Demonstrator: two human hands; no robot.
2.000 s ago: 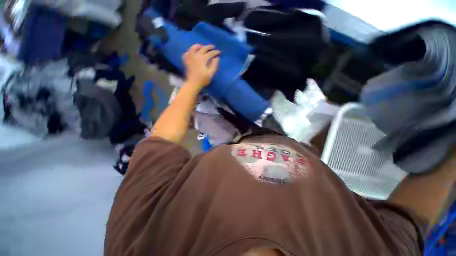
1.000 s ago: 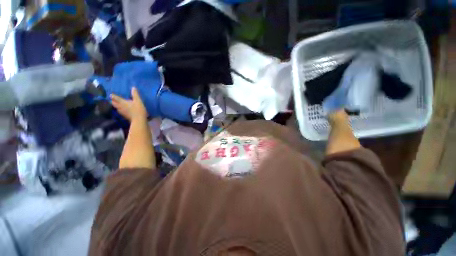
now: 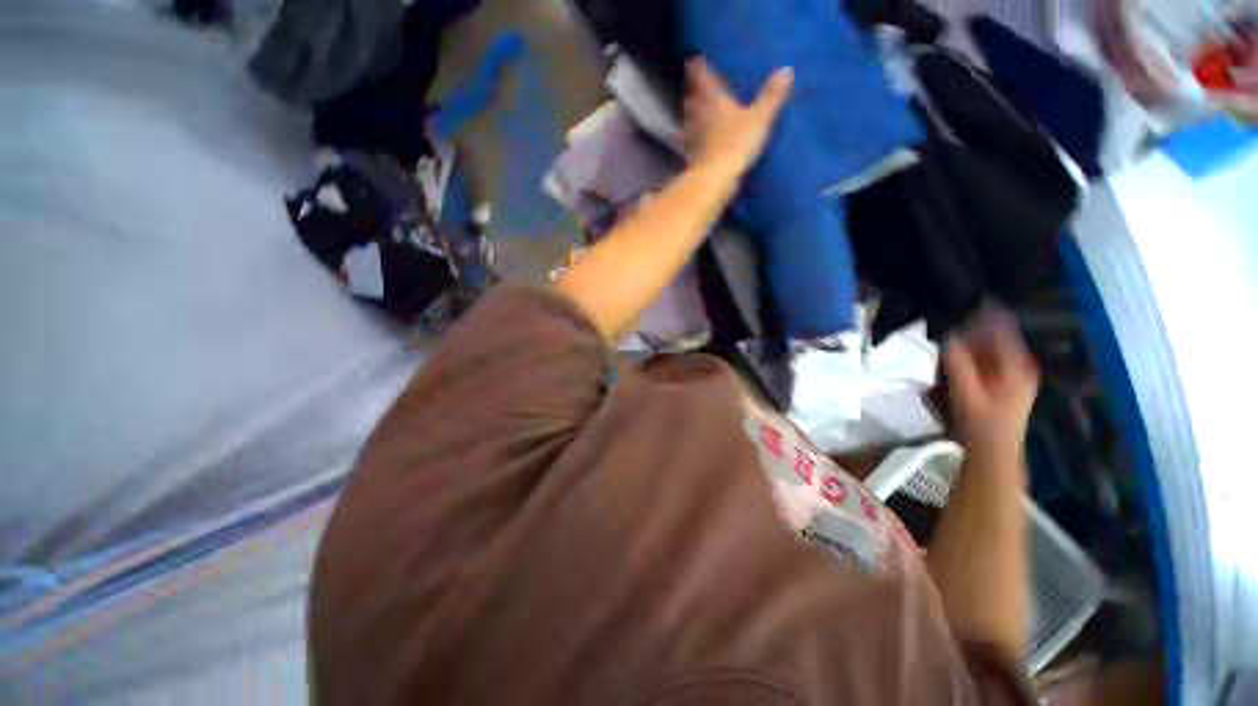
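A blue cloth roll (image 3: 807, 207) lies on the pile in front of me at the upper middle. My left hand (image 3: 734, 122) is at its left side with fingers spread, against the cloth; whether it grips the roll is unclear. My right hand (image 3: 993, 370) is blurred, at the lower edge of the black garment panels (image 3: 966, 207); its fingers and any hold are not clear. White pieces (image 3: 862, 393) lie between the roll and my right forearm. A white plastic basket (image 3: 1062, 579) is partly hidden behind my right forearm.
A white table with a blue edge (image 3: 1124, 372) curves along the right. A pale mauve-grey surface (image 3: 166, 304) fills the left. Dark and patterned cloth pieces (image 3: 380, 248) lie beside it. Something red shows at the top right.
The view has turned, so the roll appears farther right and more upright. My right hand has left the basket, where it was at the pale cloth, and is now by the black panels.
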